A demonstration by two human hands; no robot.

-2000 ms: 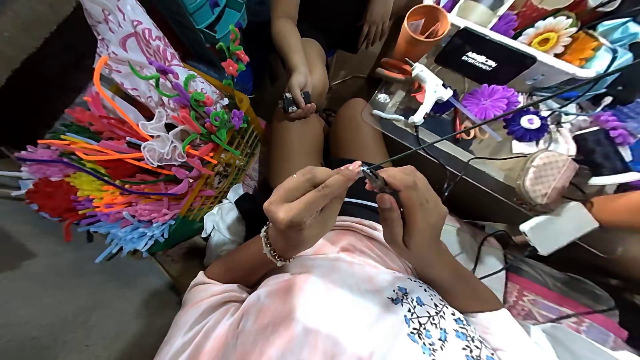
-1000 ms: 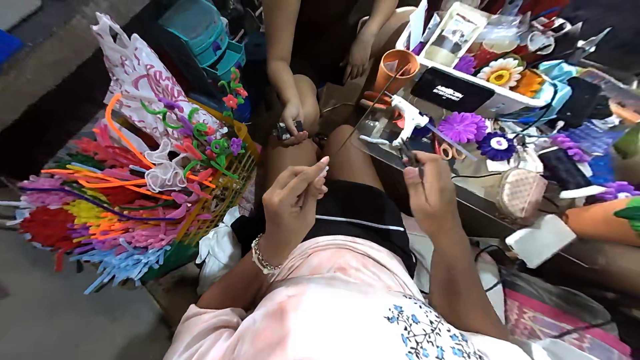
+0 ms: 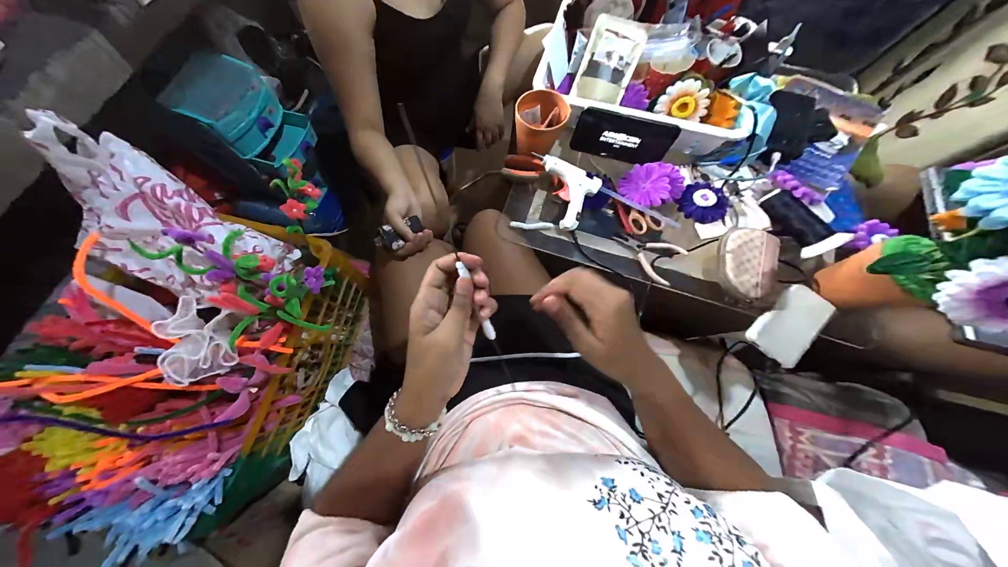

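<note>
My left hand [image 3: 450,319], with a beaded bracelet at the wrist, pinches a small white piece [image 3: 475,299] on a thin dark wire [image 3: 425,157] that rises toward the co-worker. To its right, over the lap, my right hand [image 3: 587,319] has its fingertips curled close together; whether anything thin sits between them cannot be seen. Pliers with pale pink handles [image 3: 655,258] lie at the table's near edge. Behind them are orange-handled scissors [image 3: 639,222] and a white hot glue gun [image 3: 572,187], beside a purple fuzzy flower [image 3: 650,183].
Opposite, a co-worker's hand [image 3: 404,230] holds a small dark object. A yellow basket [image 3: 315,346] of colourful pipe cleaners stands left. On the right table [image 3: 709,303] are an orange cup [image 3: 541,122], a white bin [image 3: 709,138] of supplies, a dark thread spool [image 3: 794,219] and a white block [image 3: 790,324].
The pliers, in my right hand one second ago, now lie on the table. My right hand has come back over the lap. My left hand still holds the white piece and wire.
</note>
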